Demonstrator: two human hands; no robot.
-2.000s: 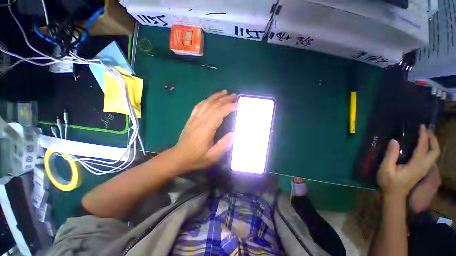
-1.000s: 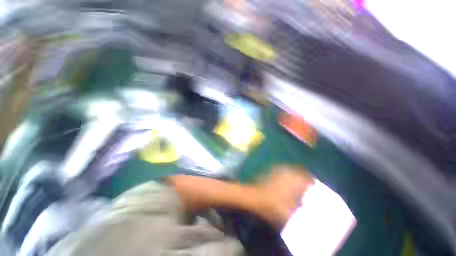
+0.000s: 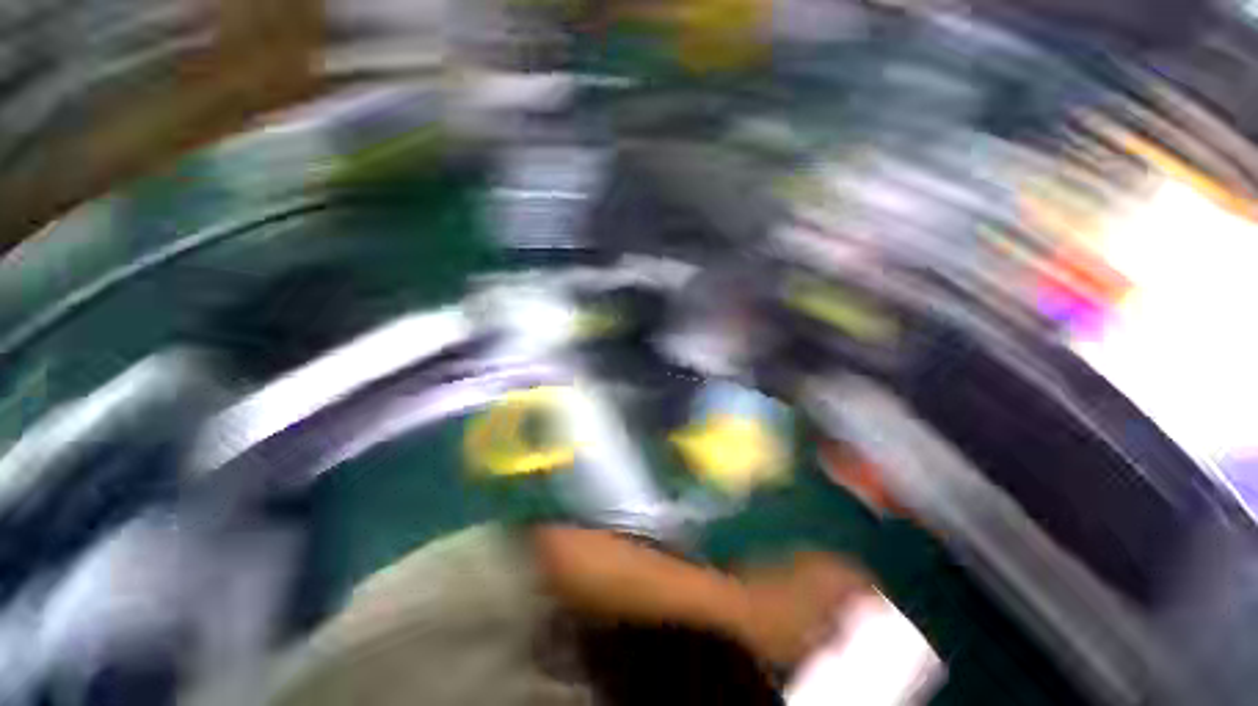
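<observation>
The frame is strongly blurred. The smartphone [image 3: 872, 659], a glowing white shape, lies at the lower right on the green mat, cut off by the bottom edge. My left hand [image 3: 803, 604] is at the phone's upper left side, its forearm coming from the lower middle. The blur hides its fingers, so I cannot tell whether it grips the phone or only touches it. My right hand is out of the picture.
A yellow tape roll [image 3: 524, 432] and yellow sticky notes [image 3: 734, 448] lie left of the phone. An orange box [image 3: 858, 473] stands above it. A bright monitor [image 3: 1186, 297] is at the right edge. A long dark green bench [image 3: 400, 228] runs along the left.
The view has swung to the left. The phone and my left hand now show at the lower right, my right hand has left the picture, and the monitor has come in at the right.
</observation>
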